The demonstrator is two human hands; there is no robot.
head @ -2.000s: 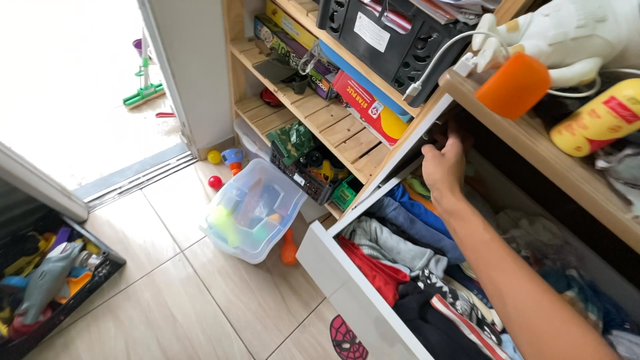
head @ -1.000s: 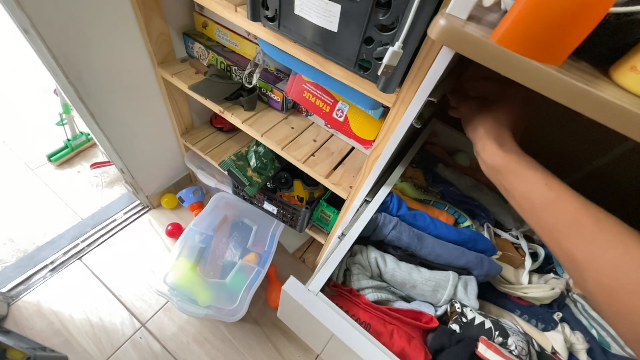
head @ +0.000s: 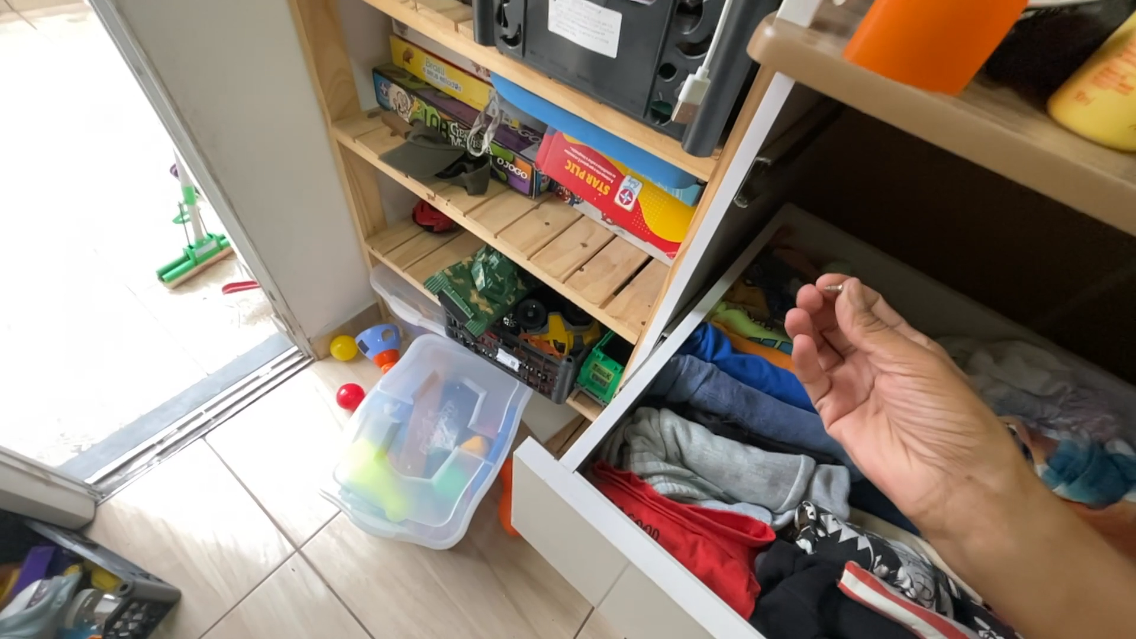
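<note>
My right hand (head: 896, 382) is raised palm-up above the open dresser drawer (head: 612, 541), pinching a small metal screw (head: 834, 287) between thumb and fingertips. Folded clothes fill the drawer beneath it: a blue garment (head: 750, 364), a grey one (head: 719, 461) and a red one (head: 683, 541) among them. A metal drawer runner part (head: 753, 182) shows on the inner side panel of the dresser, left of the hand. My left hand is out of view.
A wooden slatted shelf (head: 550, 240) with game boxes (head: 612, 191) stands left of the dresser. On the tiled floor are a clear plastic bin (head: 426, 444), a red ball (head: 351, 396) and a crate of toys (head: 133, 586). An orange container (head: 932, 40) stands on the dresser top.
My right hand has come out from the dark space under the dresser top, where its fingers were a second ago. The small screw now shows between its fingertips.
</note>
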